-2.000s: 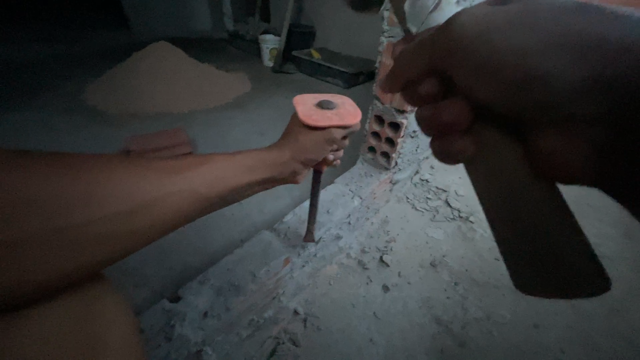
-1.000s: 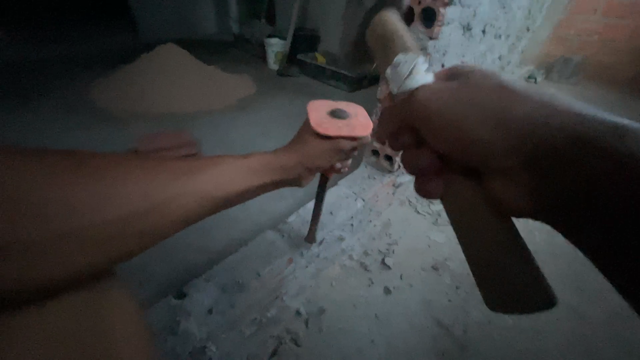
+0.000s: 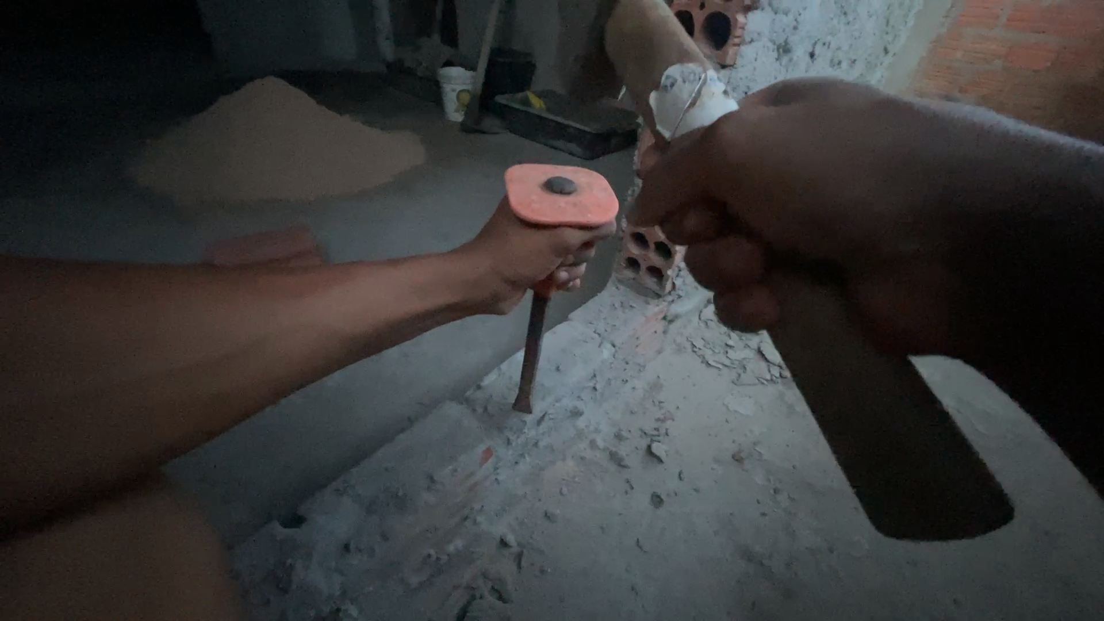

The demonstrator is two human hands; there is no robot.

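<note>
My left hand point(image 3: 539, 259) is closed around the grip of a cold chisel point(image 3: 533, 349) just under its orange hand guard point(image 3: 561, 197). The chisel stands nearly upright, its tip on a rough strip of broken mortar point(image 3: 483, 466). My right hand point(image 3: 742, 207) grips a wooden handle point(image 3: 897, 423), which runs down to the right below the fist and up to the left above it. A white wrapping point(image 3: 690, 99) surrounds the handle above my fist. The tool's head is not clearly visible.
Hollow clay bricks point(image 3: 651, 259) stand at the far end of the strip. Mortar chips point(image 3: 742, 345) lie on the floor to its right. Behind are a sand pile point(image 3: 276, 142), a white bucket point(image 3: 455, 93) and a black tray point(image 3: 565, 121). A reddish slab point(image 3: 263, 247) lies left.
The wooden handle and my right hand have shifted and tilted; more of the handle's upper part and its white wrapping shows than two seconds ago. The chisel remains upright in my left hand.
</note>
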